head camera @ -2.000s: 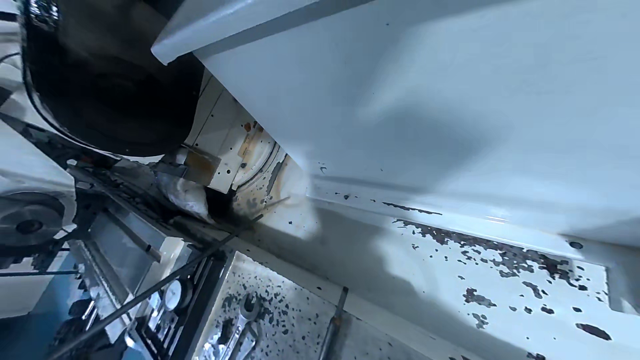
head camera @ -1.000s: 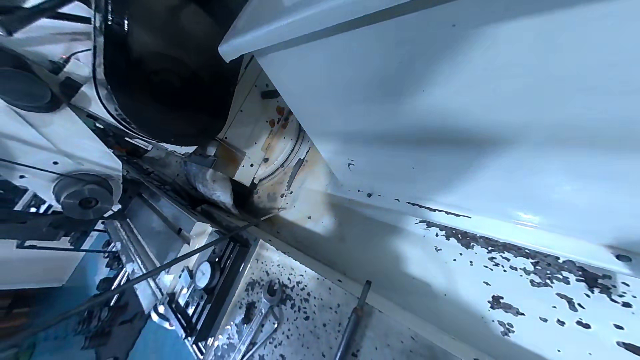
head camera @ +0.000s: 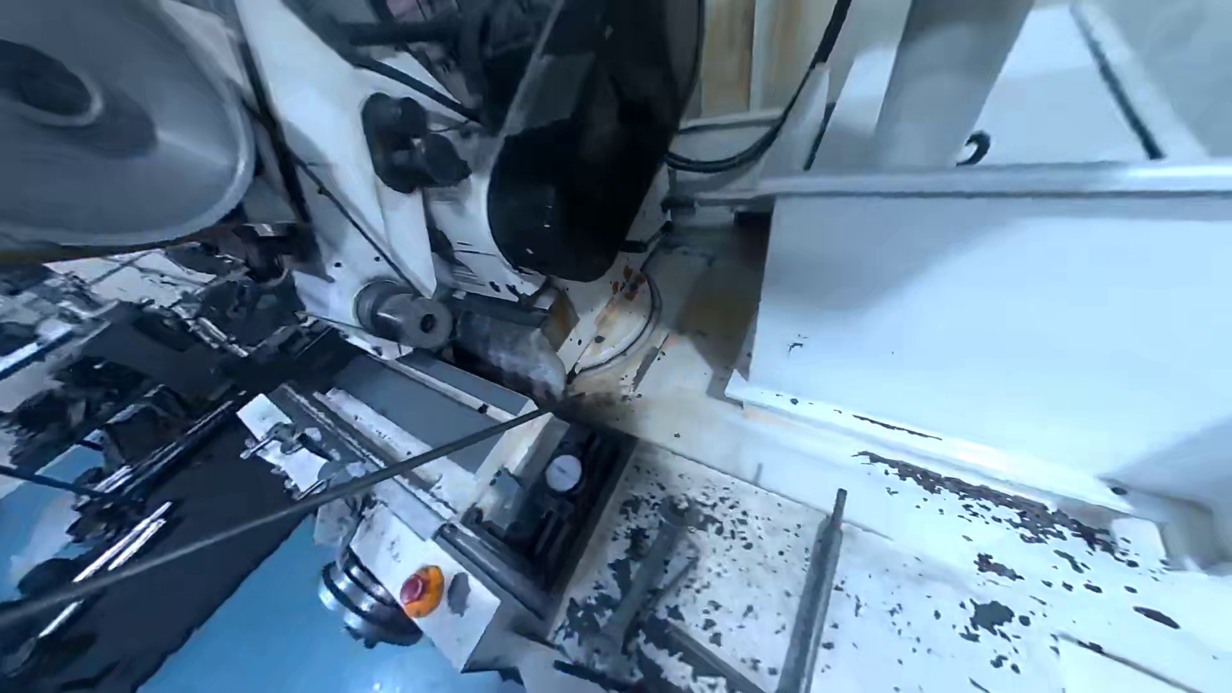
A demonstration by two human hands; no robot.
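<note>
Neither of my hands shows in the head view. Below the middle, a wrench (head camera: 647,568) lies on the chipped, painted machine surface, and a metal rod (head camera: 813,597) lies to its right. A round dial gauge (head camera: 563,473) sits in a dark recess left of the wrench. A long thin rod or cable (head camera: 385,472) crosses from the lower left to the middle. At the upper middle is a black rounded cover (head camera: 597,144), with a short metal cylinder (head camera: 409,316) below and left of it.
A large pale metal housing (head camera: 962,289) fills the right. A big round wheel or disc (head camera: 115,125) stands at the upper left. An orange and red push button (head camera: 422,590) is at the lower left, above blue floor (head camera: 279,616). A black cable (head camera: 741,159) curves at the top.
The view has turned, bringing the large round disc, the orange and red button and the top of the pale housing into sight. The wrench and metal rod still lie on the chipped surface.
</note>
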